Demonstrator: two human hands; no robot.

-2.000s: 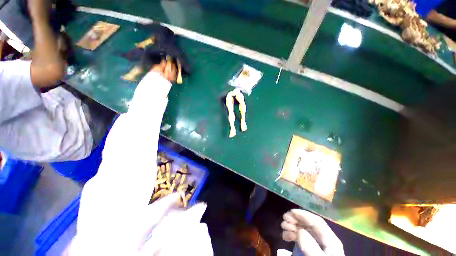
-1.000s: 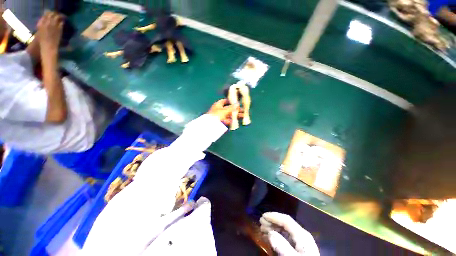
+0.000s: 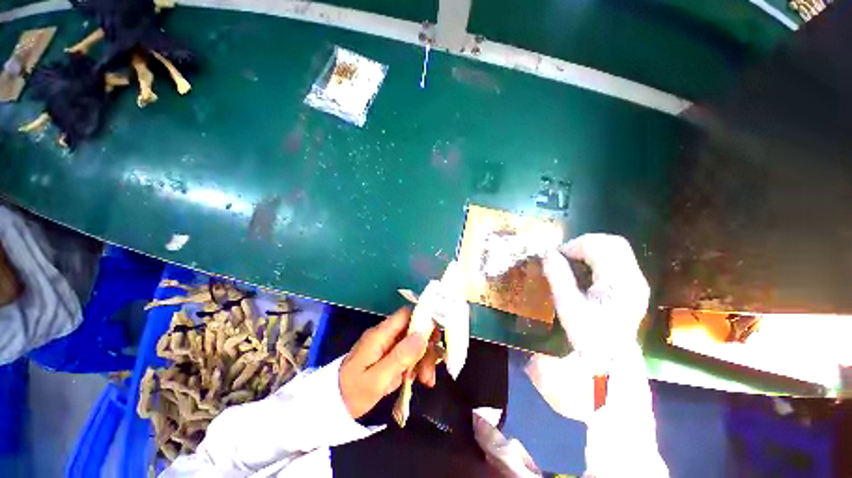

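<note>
My left hand (image 3: 388, 364), with bare fingers, holds a pair of pale tan figure legs (image 3: 455, 327) over the bench's front edge, left of the cardboard palette. One leg points down past my fingers. My right hand (image 3: 603, 294), in a white glove, is over the right side of the palette (image 3: 523, 297), thumb and fingertips close together at the whitish smear. Whether a thin stick is between them cannot be told. The palette lies flat on the green bench.
A blue bin (image 3: 322, 327) heaped with tan legs (image 3: 220, 359) is at lower left. Black bundles with tan legs (image 3: 79, 98) lie at upper left. A clear packet (image 3: 350, 86) lies on the bench. A glowing heating box (image 3: 747, 345) is at right. Another person's sleeve (image 3: 33, 289) shows at left.
My left hand has picked up the tan legs from beside the packet and brought them to the bench edge. My gloved right hand has moved up onto the palette. The view has shifted.
</note>
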